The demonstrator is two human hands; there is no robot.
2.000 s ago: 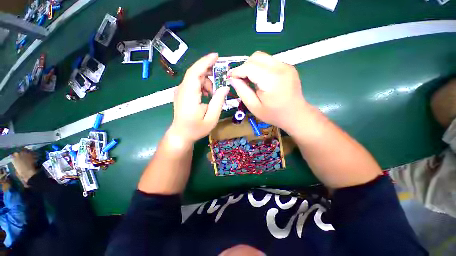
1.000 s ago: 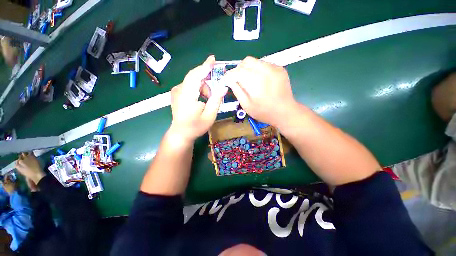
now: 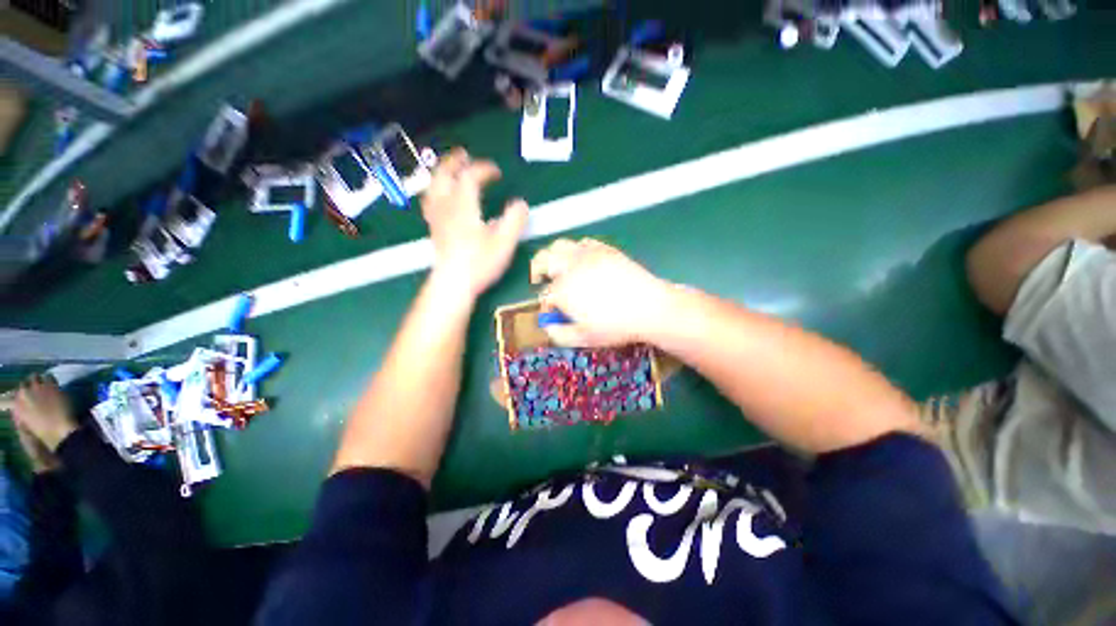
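My left hand (image 3: 469, 232) is over the white rail with its fingers apart, just right of a white housing (image 3: 400, 162) with a blue cylinder on the belt. My right hand (image 3: 602, 291) is over the back of the open cardboard box, fingers curled down; whether it grips anything is hidden. A blue cylinder (image 3: 554, 318) shows just below its fingers. The cardboard box (image 3: 525, 327) holds massed blue-grey components with red wires (image 3: 575, 385).
Several housings lie along the green belt, one white housing (image 3: 548, 122) beyond the rail (image 3: 734, 157). A pile of part-built units (image 3: 184, 397) lies at the left, near another person's hand (image 3: 44, 413). Another person's arm (image 3: 1040, 245) is at the right.
My hands have parted and the housing between them is gone from there. My left hand moved up and left and opened; my right moved down to the box. More units show on the belt.
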